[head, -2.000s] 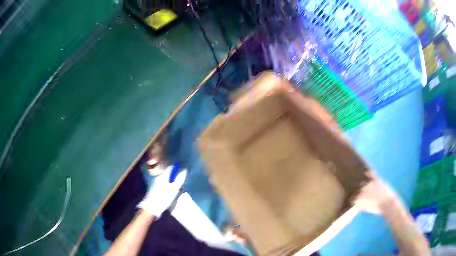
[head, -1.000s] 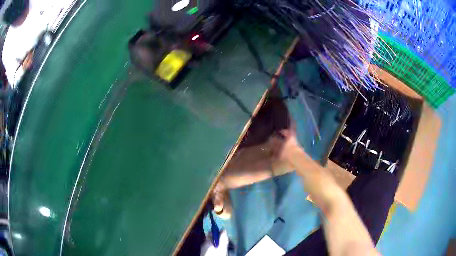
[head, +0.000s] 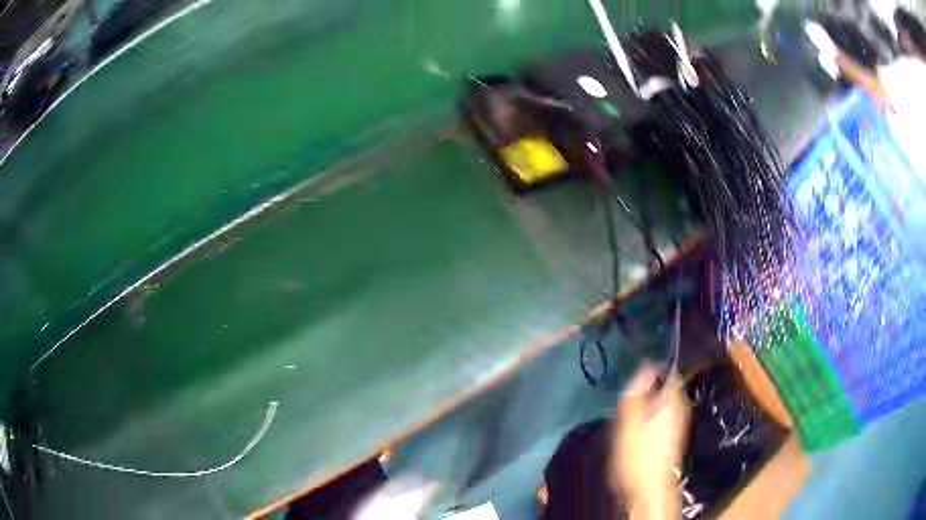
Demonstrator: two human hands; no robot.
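My right hand (head: 650, 414), bare and blurred, is over the left side of an open brown carton (head: 762, 378) at the lower right. Black cables with white ties (head: 733, 421) lie in the carton. A thin pale strand rises beside my fingertips; whether I grip it or a cable is unclear. My left hand (head: 394, 500), in a white glove, is a blur at the bottom edge, partly cut off; its fingers and any blue tool in it cannot be made out. A large black cable bundle (head: 726, 168) hangs over the bench edge above the carton.
The green bench surface (head: 335, 305) has a brown edge running diagonally. A dark tray with a yellow block (head: 534, 160) stands on it near black equipment. A blue crate (head: 863, 254) and green crate (head: 809, 391) stand at right. Another person's sleeve (head: 907, 96) shows at upper right.
The empty carton has left my right hand and is out of view. My right hand has moved to the cable-filled carton. The view has swung, and my left hand is now mostly cut off.
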